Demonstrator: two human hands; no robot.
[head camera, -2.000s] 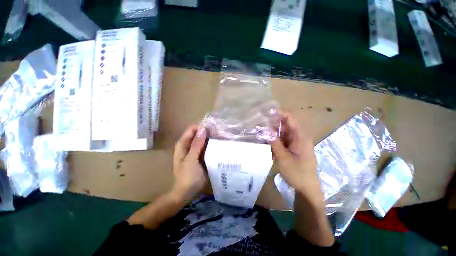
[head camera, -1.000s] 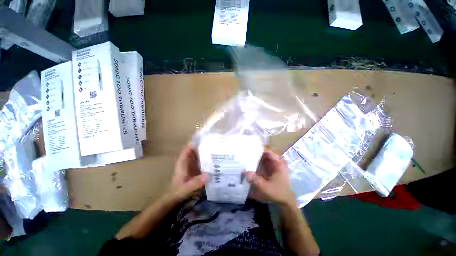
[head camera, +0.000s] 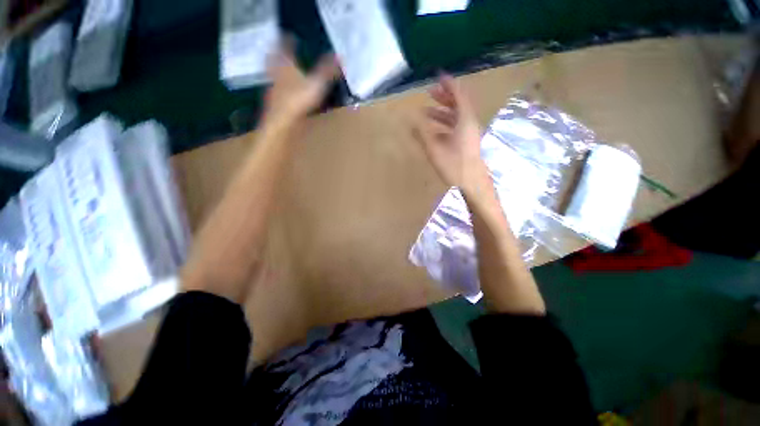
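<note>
A white toothbrush box (head camera: 362, 46) lies on the dark green belt at the top centre, its near end at the board's back edge. My left hand (head camera: 296, 87) is over the belt just left of this box, fingers spread, blurred and holding nothing visible. My right hand (head camera: 450, 133) is above the tan board right of centre, fingers partly bent, with nothing visible in it. Loose flat clear bags (head camera: 525, 166) are fanned out beside and under my right forearm. A whitish rounded packet (head camera: 604, 195) lies at their right.
A stack of unbagged boxes (head camera: 100, 225) stands at the left of the board (head camera: 333, 208). Crumpled bag bundles (head camera: 50, 366) lie at far lower left. More boxes (head camera: 250, 42) are on the belt. Red cloth (head camera: 633, 250) is below the packet. Part of another person's arm (head camera: 742, 125) shows at the right edge.
The box my hands held low in front of me, with a clear bag at its end, is no longer in them. Both hands have moved forward and come apart. The view has shifted and tilted.
</note>
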